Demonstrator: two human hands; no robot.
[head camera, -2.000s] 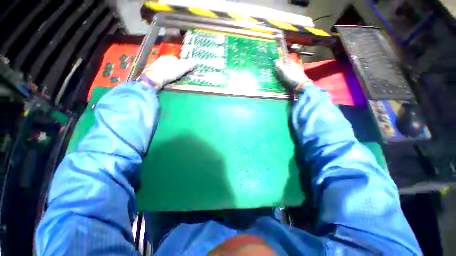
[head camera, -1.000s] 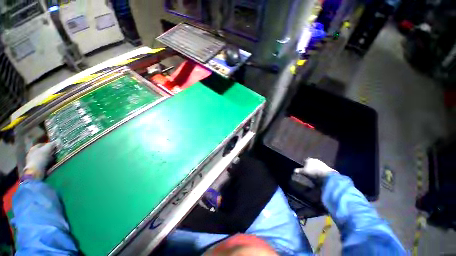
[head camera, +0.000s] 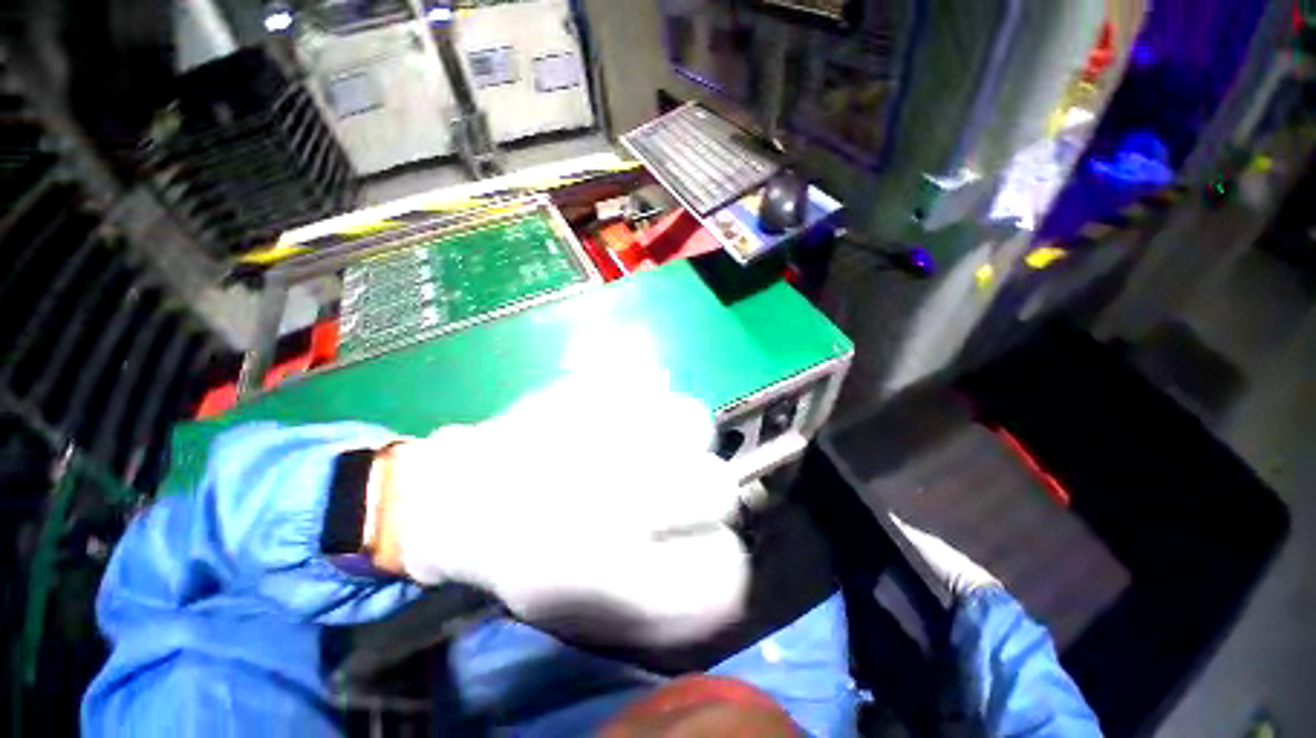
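My left hand (head camera: 577, 505), in a white glove with a dark band at the wrist, is large, overexposed and close to the camera above the green bench top (head camera: 476, 375). Its fingers look close together; nothing shows in it, and its grip is unclear. My right hand (head camera: 941, 559), also white-gloved, is low at the right, its fingers on the edge of a thin dark flat piece (head camera: 883, 555) beside the black bin (head camera: 1191, 490). The green circuit board (head camera: 469, 281) lies inside its metal frame (head camera: 585, 260) behind the bench top, away from both hands.
A keyboard (head camera: 703, 156) and mouse (head camera: 784, 202) sit on a side shelf behind the bench. Red matting (head camera: 657, 238) shows beside the frame. Dark racks (head camera: 87, 303) stand at the left. The bin holds a dark block (head camera: 996, 505) with a red strip.
My left hand has left the frame's left end and come towards the camera. My right hand, at the frame two seconds ago and at the bin one second ago, is now on the dark flat piece. The view has turned.
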